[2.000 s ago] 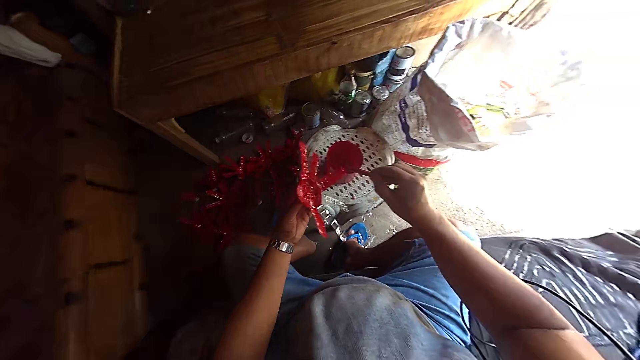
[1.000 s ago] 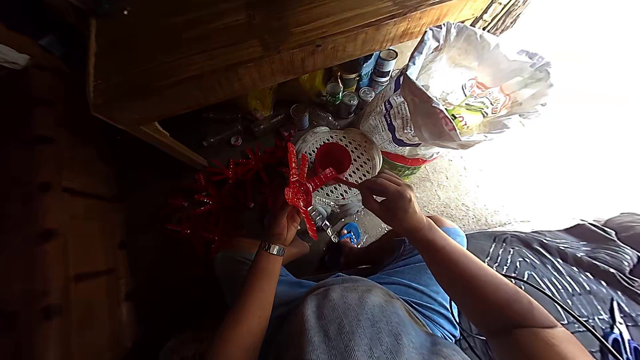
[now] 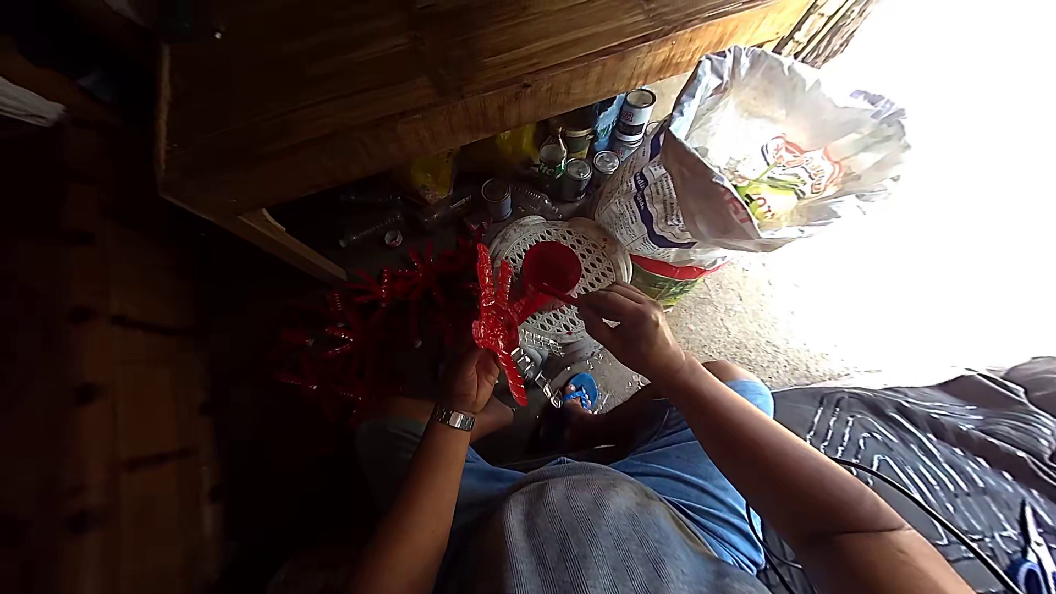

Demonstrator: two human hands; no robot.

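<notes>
My left hand (image 3: 474,381), with a metal watch on its wrist, grips a shiny red piece with several ridged strips (image 3: 497,330) that spread outward. The fingers of my right hand (image 3: 631,326) pinch the tip of a thin red strip (image 3: 561,294) that reaches across from this piece. A round red container (image 3: 551,268) rests on a white perforated plastic stool (image 3: 606,252) just beyond my hands. Left of my left hand lies a dark heap of similar red strips (image 3: 371,318), partly lost in shadow.
A wooden bench or table (image 3: 346,107) spans the top, with cans (image 3: 577,175) and clear bottles beneath. An open woven sack (image 3: 660,198) stands at the right. Scissors (image 3: 1030,553) lie on dark fabric (image 3: 924,445) at the lower right. A blue slipper (image 3: 582,391) is on the floor.
</notes>
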